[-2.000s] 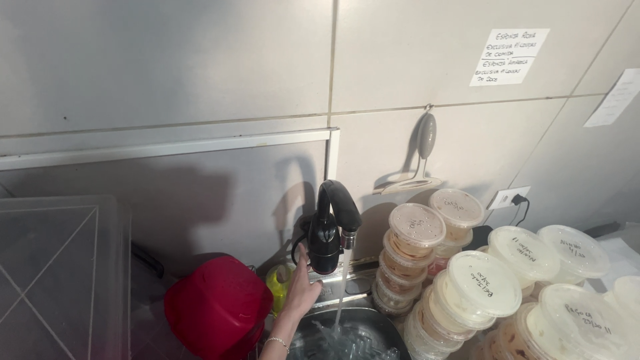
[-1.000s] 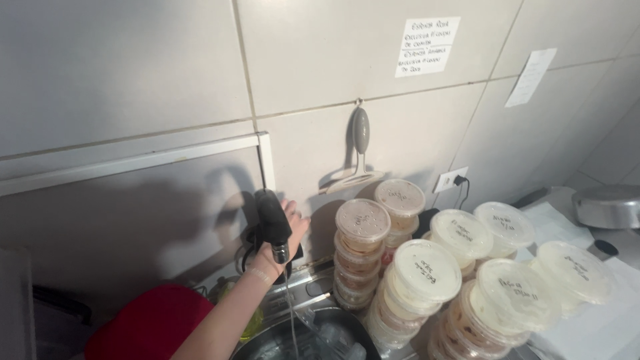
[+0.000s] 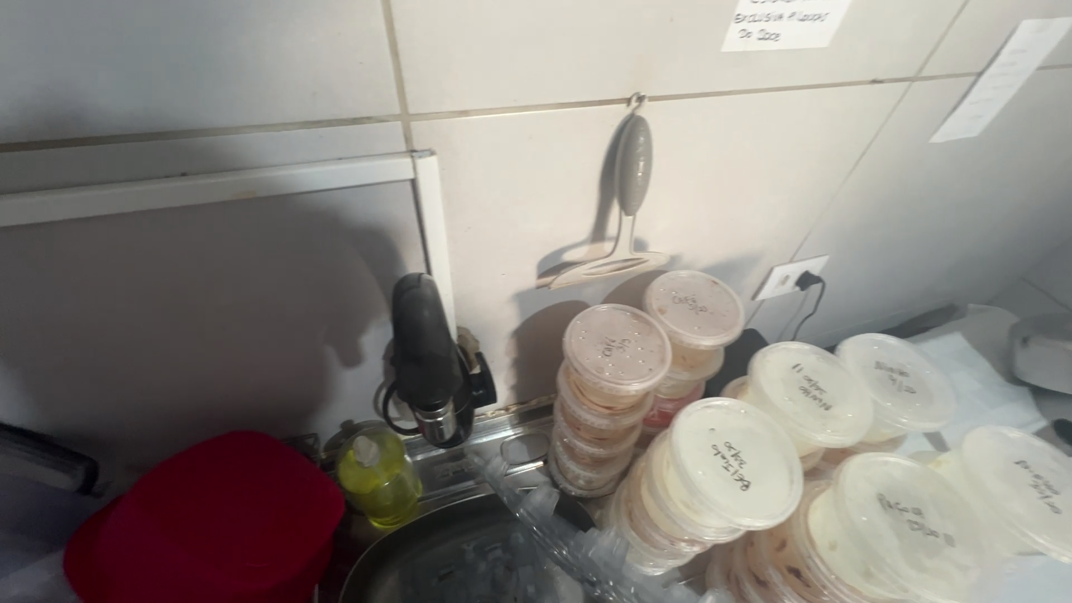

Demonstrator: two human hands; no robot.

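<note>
Neither of my hands shows in the head view at this moment. A black faucet with a metal tip stands by the wall, and no water stream can be made out below it. Beneath it lies a dark round pan or basin with clear plastic pieces inside. A blurred length of clear plastic slants across its right rim; what holds or supports it is hidden. A bottle of yellow liquid stands behind the basin's left side, next to a red plastic container.
Stacks of lidded plastic tubs, marked by hand, crowd the right side. A grey-handled utensil hangs on the tiled wall above them. A plug sits in the wall outlet. A metal pot is at the far right edge.
The hand that was at the faucet is out of view. The water stream seen earlier no longer shows. The clear plastic now rises over the basin's right rim. The view has shifted.
</note>
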